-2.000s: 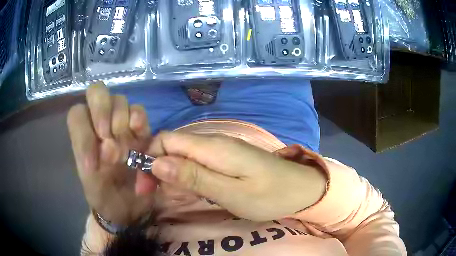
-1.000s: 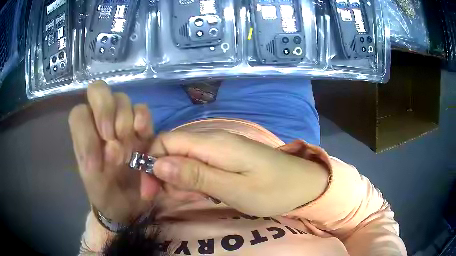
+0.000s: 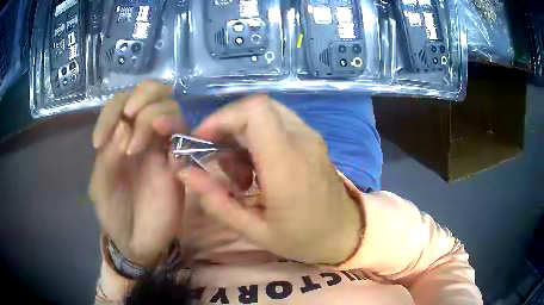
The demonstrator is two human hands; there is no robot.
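Shiny metal nail clippers (image 3: 194,146) are held between the thumb and fingers of my right hand (image 3: 292,184), their levers spread in a narrow V and their jaws pointing left. My left hand (image 3: 137,179) is raised beside them, palm showing, fingers partly curled, holding nothing that I can see. One left fingertip is close to the jaws; whether they touch is unclear. A small reddish, shiny thing (image 3: 238,174) shows in my right palm, partly hidden by the fingers.
A clear blister tray (image 3: 238,87) spans the bench edge above my hands, with several dark device housings (image 3: 337,41) in its pockets. A clear bag or tray of small parts (image 3: 486,27) lies at the upper right. A brown open cardboard box (image 3: 477,131) stands right of my legs.
My right hand has turned and risen, and the clippers have moved up and slightly right, now showing their open V side-on. My left fingers have curled further and shifted slightly up and right.
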